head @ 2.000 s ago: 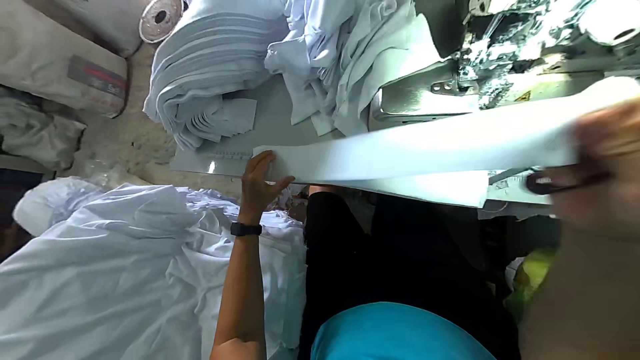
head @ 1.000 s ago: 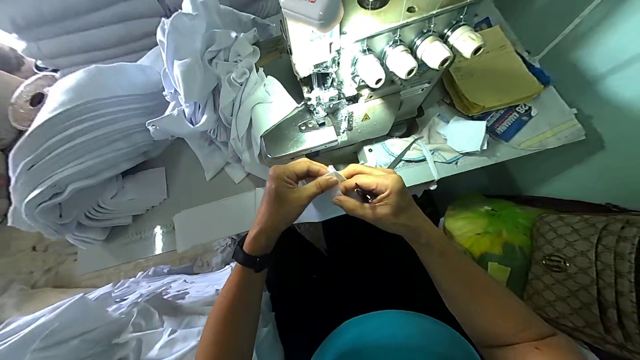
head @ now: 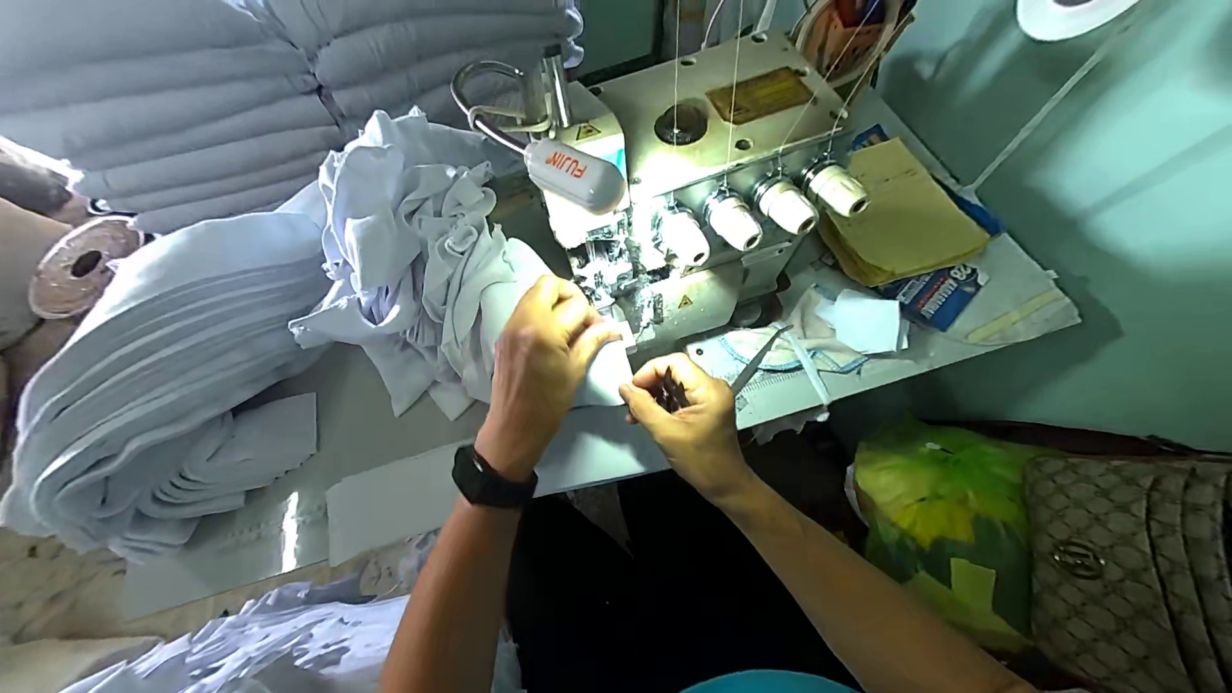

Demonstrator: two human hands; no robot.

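A white fabric piece [head: 606, 377] lies at the front of an overlock sewing machine [head: 674, 279], close to its lit needle area. My left hand [head: 547, 351], with a dark band on the wrist, presses on the fabric's left part. Thumb and finger of my right hand [head: 681, 409] pinch its right corner. Dark thread snips [head: 671, 389] sit inside the curled right palm, their blades mostly hidden. Crumpled white fabric [head: 423, 250] is heaped left of the machine. A flat white strip [head: 395, 496] lies along the table's front edge.
Stacked fabric layers [head: 173, 356] cover the table's left side, with folded bundles [head: 192, 96] behind. Right of the machine are tweezers [head: 760, 358], scraps and yellowish paper [head: 905, 212]. A thread cone [head: 85, 267] stands far left. A green bag [head: 943, 520] and a patterned bag [head: 1126, 558] sit lower right.
Two seconds ago my hands were far apart, holding a long white strip; one second ago they were together near the table edge. Now they are at the machine's front. The view has shifted.
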